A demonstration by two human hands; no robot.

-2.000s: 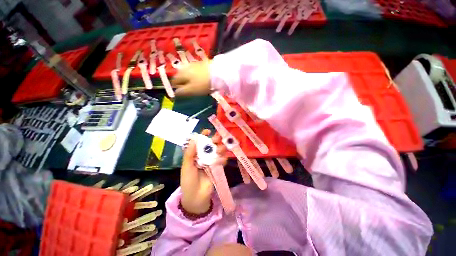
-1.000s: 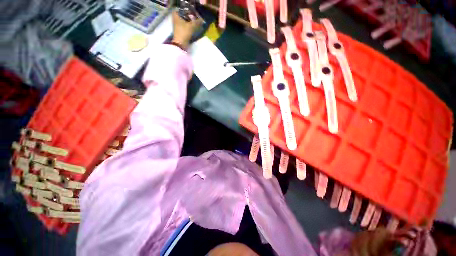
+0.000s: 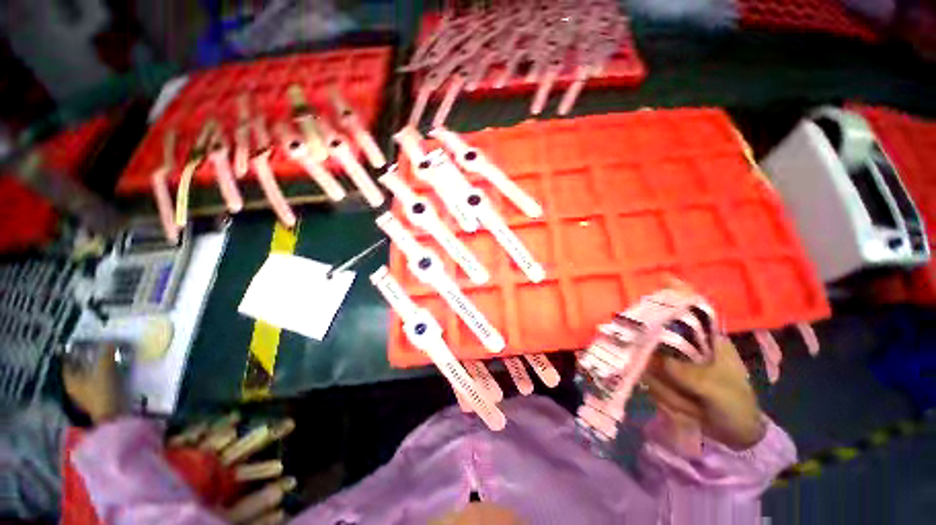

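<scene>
My right hand [image 3: 708, 385] is closed around a bunch of several pink-strap smartwatches [image 3: 641, 344], held over the front edge of the large red tray [image 3: 677, 238]; the bunch is blurred. Several pink-strap watches [image 3: 420, 329] lie face up in the tray's left part, some straps hanging over its edge. My left hand [image 3: 94, 381] is at the far left by the clipboard [image 3: 154, 367]. A small shiny thing [image 3: 121, 356] shows at its fingers; whether it is held is too blurred to tell.
A white paper [image 3: 296, 295] with a thin dark pen [image 3: 357, 258] lies left of the tray. A calculator [image 3: 139, 272] is on the clipboard. Watch-filled red trays [image 3: 277, 87] stand behind. A white device [image 3: 847, 190] stands at right. Beige straps [image 3: 262, 439] fan out at lower left.
The view has swung back from the left stack. My left hand, earlier holding a watch and then reaching past the paper, is now by the clipboard. My right hand has come from the back-left tray to front right.
</scene>
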